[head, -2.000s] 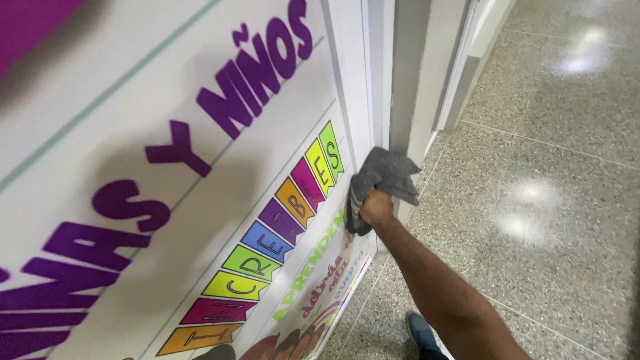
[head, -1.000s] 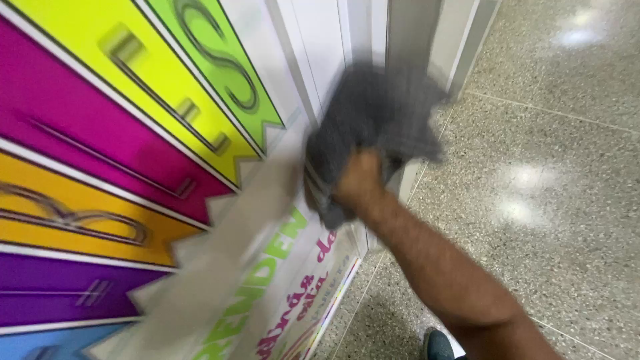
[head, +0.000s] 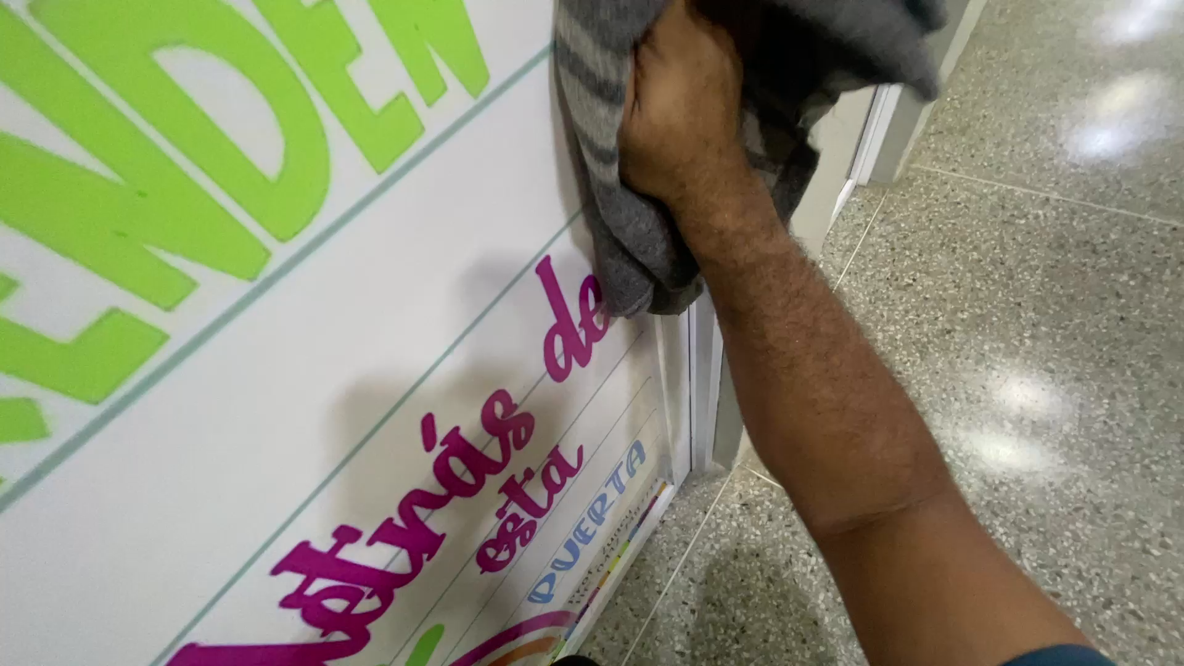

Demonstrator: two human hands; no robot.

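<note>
Near the top middle of the head view, my right hand (head: 689,111) grips a bunched dark grey cloth with lighter stripes (head: 606,222). The cloth lies against the right edge of a white door (head: 398,305) decorated with large green, magenta and blue lettering. Its lower fold reaches the end of a magenta word. My fingers are partly hidden behind the hand and in the cloth's folds. My left hand is out of view.
A pale door frame (head: 705,379) runs down beside the door's edge. Speckled terrazzo floor (head: 1045,305) with thin joint lines and bright reflections spreads to the right. Another frame edge (head: 874,134) stands beyond the cloth.
The view has come much closer to the door's lower lettering. My right hand still grips the cloth, which has moved down along the door's edge from beside the coloured pennants.
</note>
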